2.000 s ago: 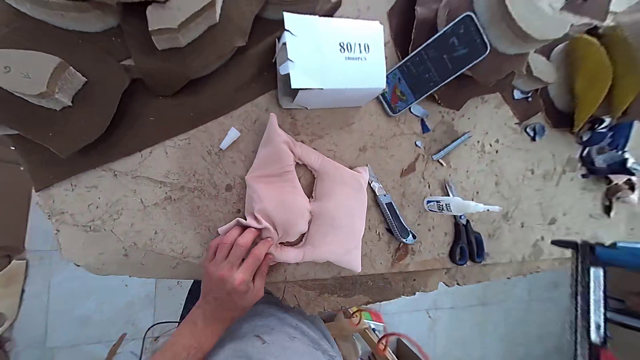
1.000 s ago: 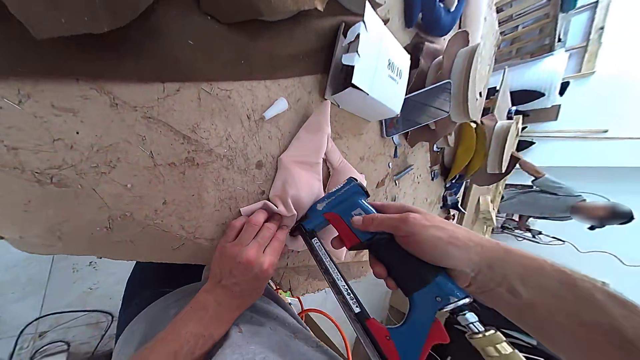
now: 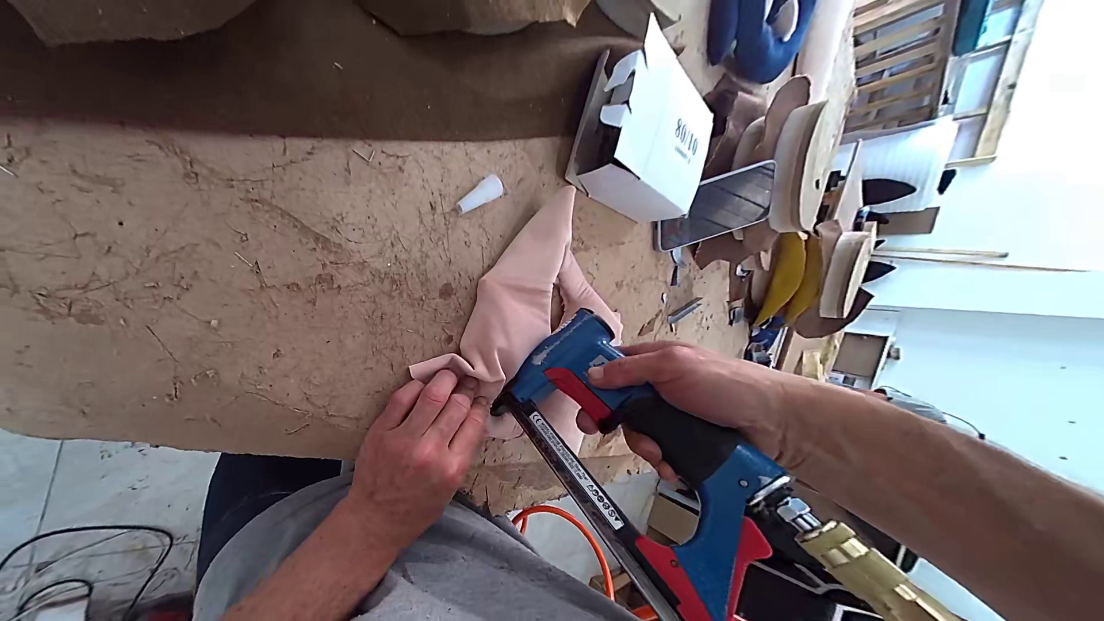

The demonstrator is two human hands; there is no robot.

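A pink fabric-covered piece [image 3: 517, 302] lies near the front edge of the worn workbench. My left hand [image 3: 427, 448] pinches a fold of its covering at the near left corner. My right hand [image 3: 681, 405] is closed around the black grip of a blue and red pneumatic stapler [image 3: 573, 354], thumb near the red trigger. The stapler's nose rests at or just above the pink fabric, right beside my left fingertips; whether it touches cannot be told. The tool's body hides much of the piece's right side. A brass air fitting [image 3: 854, 561] hangs from the handle.
Beyond the piece stand an open white cardboard box [image 3: 660, 138] and a smartphone [image 3: 720, 207]. A white plastic cap [image 3: 480, 194] lies left of the box. Brown material [image 3: 285, 69] covers the far side. Padded cut pieces [image 3: 798, 168] are stacked right. An orange hose [image 3: 573, 526] hangs below the bench edge.
My right hand has come into view with the stapler, its nose now at the fabric beside my left hand. My left hand still holds the corner. The view has turned strongly.
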